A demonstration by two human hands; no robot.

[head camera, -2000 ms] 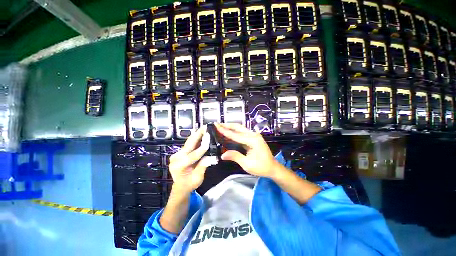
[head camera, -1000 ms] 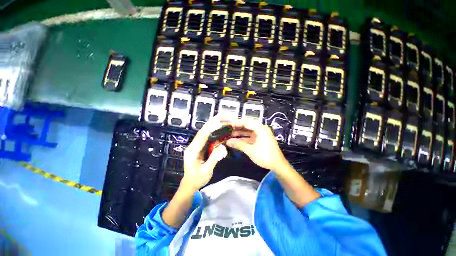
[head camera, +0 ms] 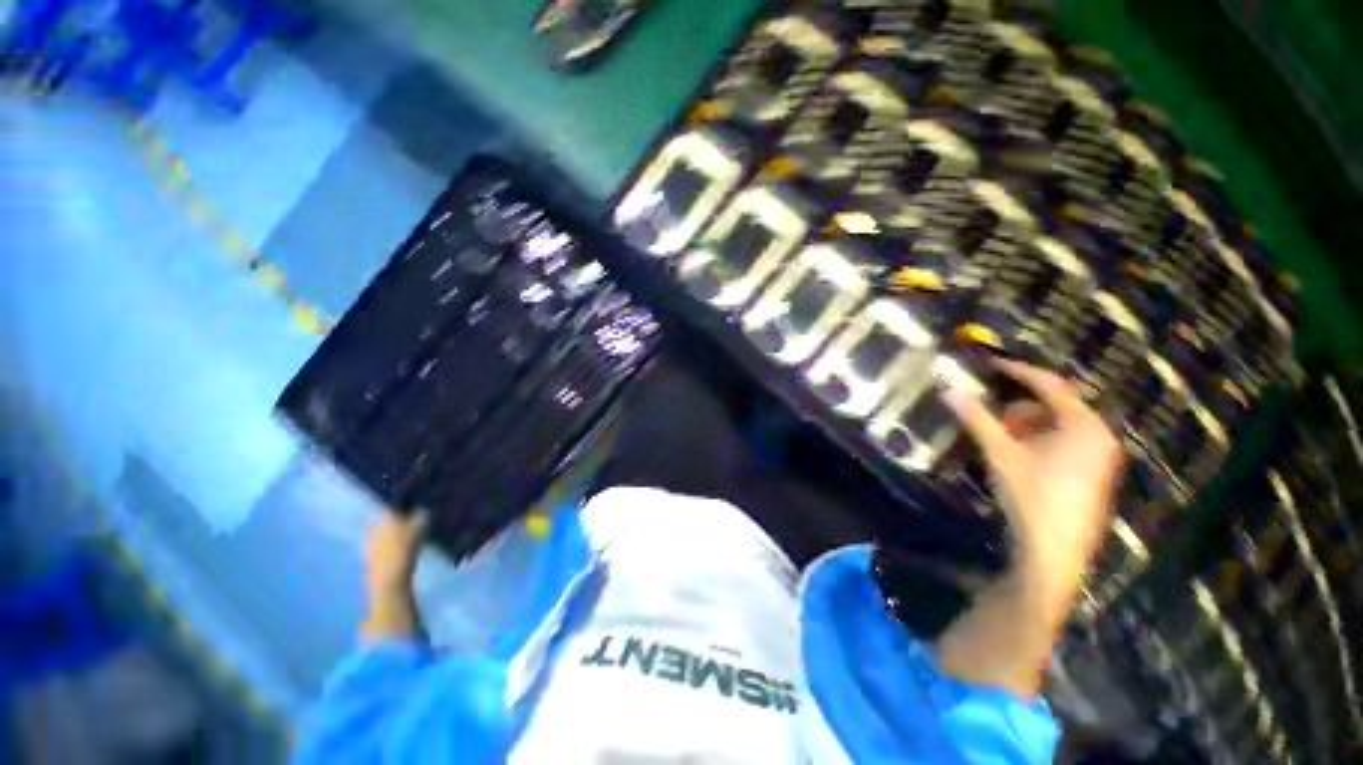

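The frame is blurred. The glossy black unit tray [head camera: 743,332] runs diagonally across the right half, with pale-framed units [head camera: 676,191] in rows. My right hand [head camera: 1046,456] is over the tray's near row, thumb and fingers curved around a small dark and reddish patch; blur hides whether it grips a unit. My left hand [head camera: 393,568] is low on the left, at the bottom corner of the black parts tray [head camera: 464,351]; its fingers are small and blurred, so a grip on the tray cannot be told.
A single unit [head camera: 586,27] lies on the green bench [head camera: 658,90] at the top, cut by the frame edge. More units [head camera: 1241,673] show blurred at the lower right. Blue floor with yellow-black tape [head camera: 284,292] and a blue frame [head camera: 165,45] are at the left.
The view has turned and shifted strongly. My hands, earlier together around a dark and red unit, are now far apart: the right over the tray, the left down by the parts tray.
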